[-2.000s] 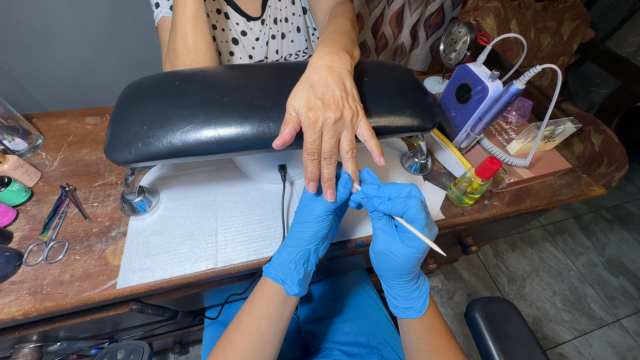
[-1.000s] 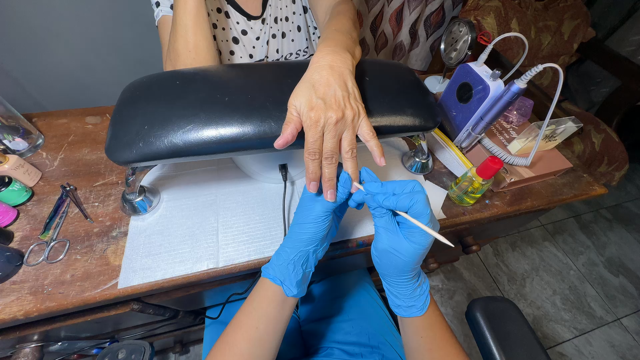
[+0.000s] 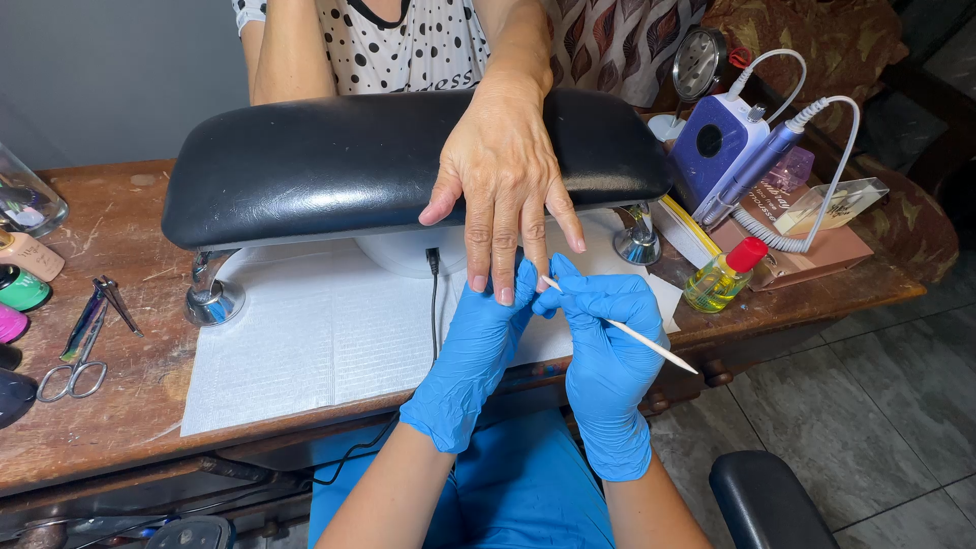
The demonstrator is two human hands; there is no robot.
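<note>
Another person's hand (image 3: 503, 175) lies palm down over a black padded armrest (image 3: 320, 160), its fingers hanging past the near edge. My left hand (image 3: 484, 343), in a blue glove, holds that person's fingertips from below. In my gloved right hand (image 3: 614, 335) is a pale wooden cuticle stick (image 3: 648, 343), pinched near its upper end; that tip is at the nail of the person's ring finger. The stick's other pointed end sticks out to the lower right. My left fingertips are partly hidden behind the person's fingers.
Left on the wooden table (image 3: 145, 389) lie scissors (image 3: 80, 374), a nail clipper (image 3: 118, 305) and polish bottles (image 3: 27, 286). White paper (image 3: 267, 374) lies under the armrest. Right are a red-capped bottle (image 3: 724, 274), a purple nail drill unit (image 3: 713, 149) and a round mirror (image 3: 698, 65).
The stick's free end swings a little between the earlier frames and now. Both of my hands stay at the person's fingertips.
</note>
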